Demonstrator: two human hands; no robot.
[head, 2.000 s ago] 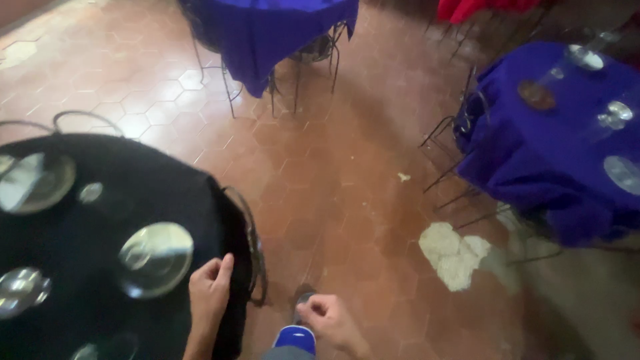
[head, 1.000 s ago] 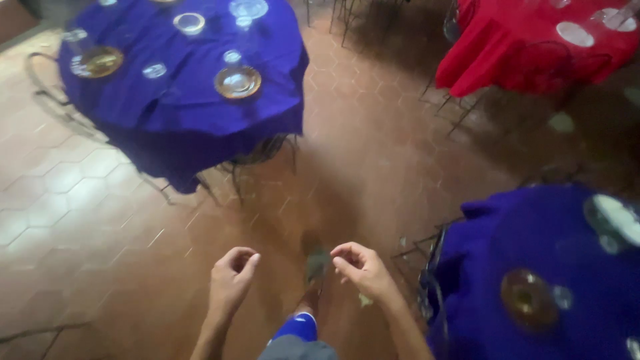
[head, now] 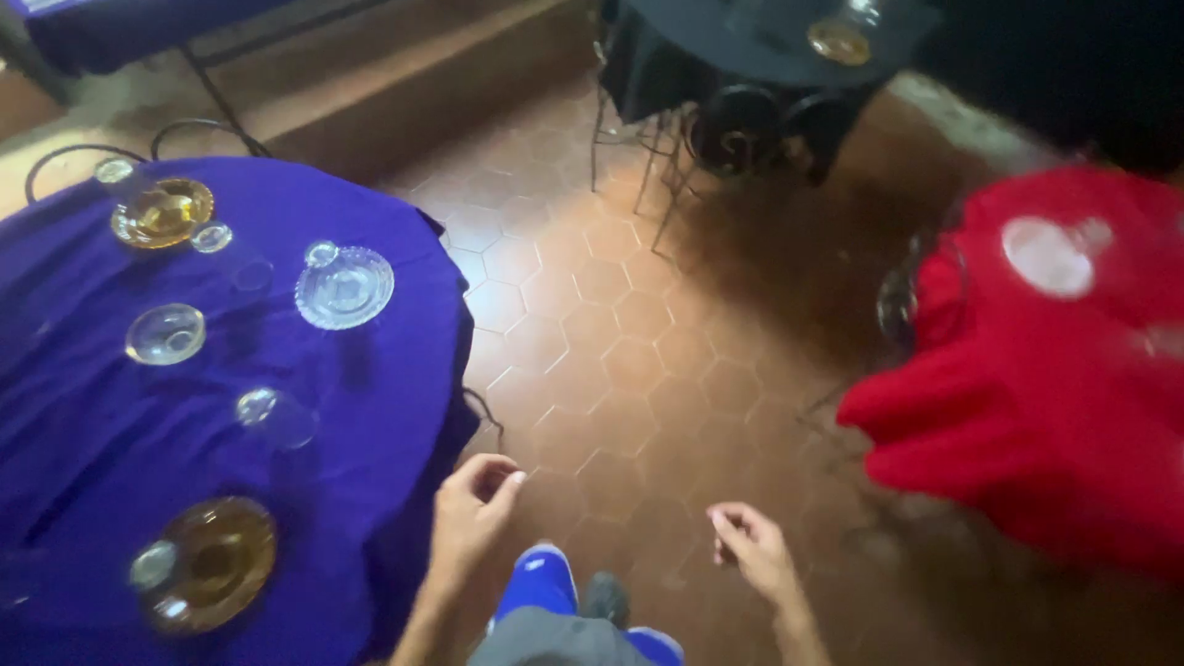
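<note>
My left hand (head: pixel 474 509) is in the air by the edge of a table with a blue tablecloth (head: pixel 388 370), fingers curled loosely, holding nothing. To the right, my right hand (head: pixel 747 546) hangs above the tiled floor with bent fingers and no object visible in it. On the blue cloth are an amber glass plate (head: pixel 227 564), a second amber plate (head: pixel 162 213), a clear scalloped glass plate (head: pixel 356 291), a clear glass bowl (head: pixel 166 335) and several drinking glasses, one of them a tipped-looking clear glass (head: pixel 277 418).
A table with a red tablecloth (head: pixel 1036 398) stands at the right, bearing a pale plate (head: pixel 1048 257). Ahead is a dark-covered table (head: pixel 721 46) with metal-legged chairs beneath and an amber plate (head: pixel 838 43). A step (head: pixel 416 83) crosses the upper left. Hexagonal tiles (head: pixel 638 370) cover the floor between tables.
The view has moved forward through the room, and the blue-covered table now lies beside my left hand. Both hands stay raised in front of me, with nothing picked up.
</note>
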